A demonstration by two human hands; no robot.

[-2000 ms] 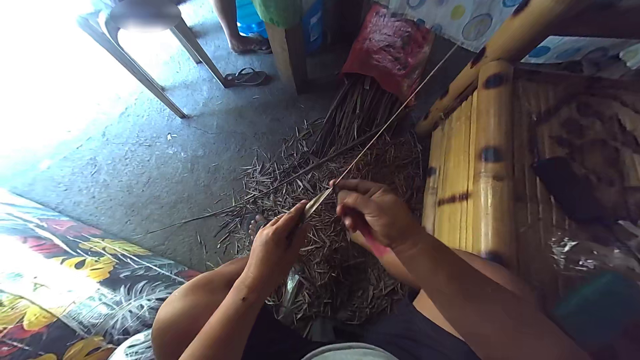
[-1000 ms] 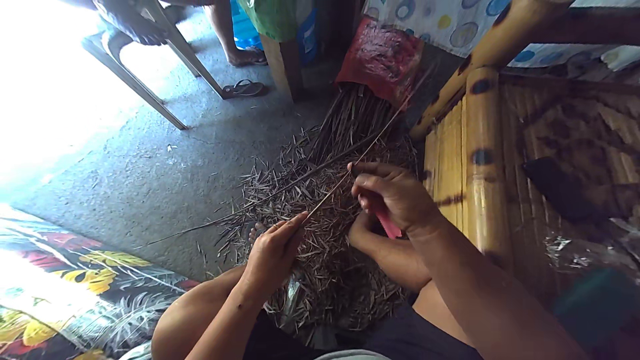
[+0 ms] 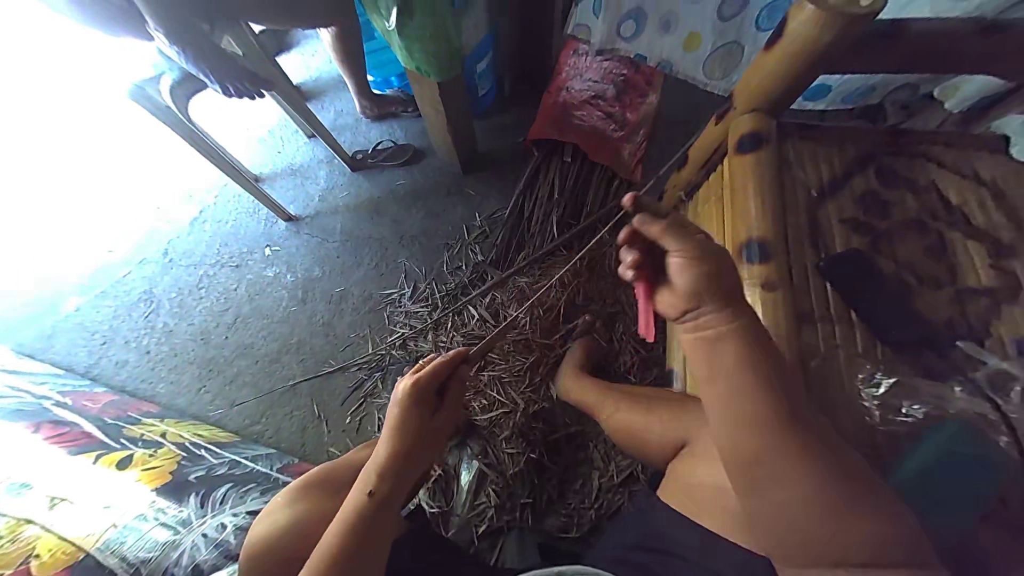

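A long thin plant rib or stick (image 3: 552, 282) runs slanting up to the right between my hands. My left hand (image 3: 428, 400) is closed around its lower part. Higher up, my right hand (image 3: 676, 260) pinches the same stick between thumb and fingers; a pink strip (image 3: 645, 312), perhaps a handle or cloth, hangs from the palm, and what it belongs to is hidden. Below both hands lies a heap of dry brown shavings (image 3: 520, 400). Another long stick (image 3: 384, 344) lies across the heap, and a bundle of dark sticks (image 3: 552, 192) comes out of a red sack (image 3: 600, 104).
At the right is a bamboo bench (image 3: 756, 240) with a dark flat object (image 3: 868, 292) and clear plastic on it. A person's bare legs, a plastic chair (image 3: 232, 172), a flip-flop (image 3: 386, 154) and a wooden post (image 3: 442, 120) are farther off. Leaf-patterned fabric (image 3: 144, 464) lies lower left.
My right hand has moved up along the stick, away from my left hand, which stays near its earlier place. More of the stick shows between them.
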